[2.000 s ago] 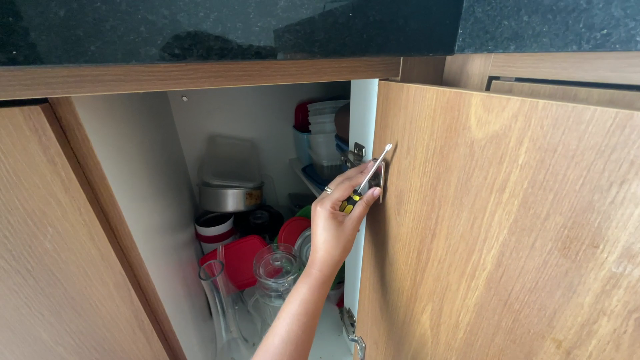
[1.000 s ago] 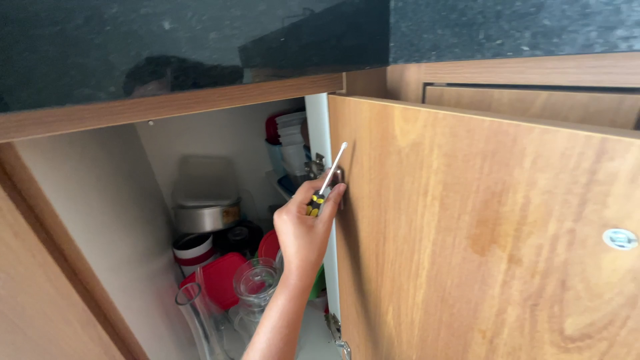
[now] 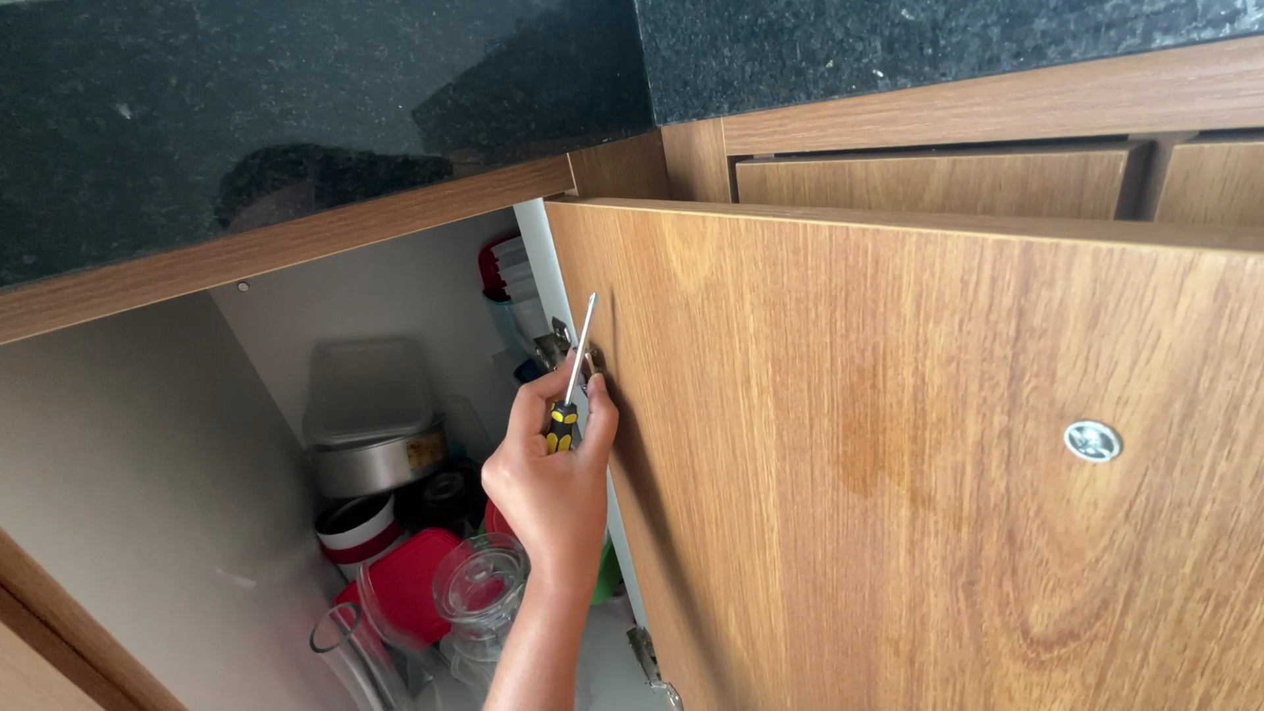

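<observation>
My left hand (image 3: 548, 464) holds a screwdriver (image 3: 562, 427) with a black and yellow handle, its metal shaft pointing up. The thumb and fingertips are at the upper metal hinge (image 3: 554, 346) of a wooden cabinet door (image 3: 869, 444), partly covering it. The screwdriver's tip stands above the hinge in front of the door's inner face; whether it touches the door I cannot tell. A lower hinge (image 3: 647, 657) shows near the bottom of the door edge. My right hand is out of view.
Inside the cabinet are a metal container (image 3: 365, 469), a red lid (image 3: 415, 583), a glass jar (image 3: 482, 588), a glass vessel (image 3: 341, 632) and stacked plastic containers (image 3: 518, 281). A dark stone countertop (image 3: 326, 89) overhangs it. A round metal fitting (image 3: 1092, 440) is on the door.
The view has shifted, showing more of the door and its round fitting. My left hand stays at the upper hinge with the screwdriver in it.
</observation>
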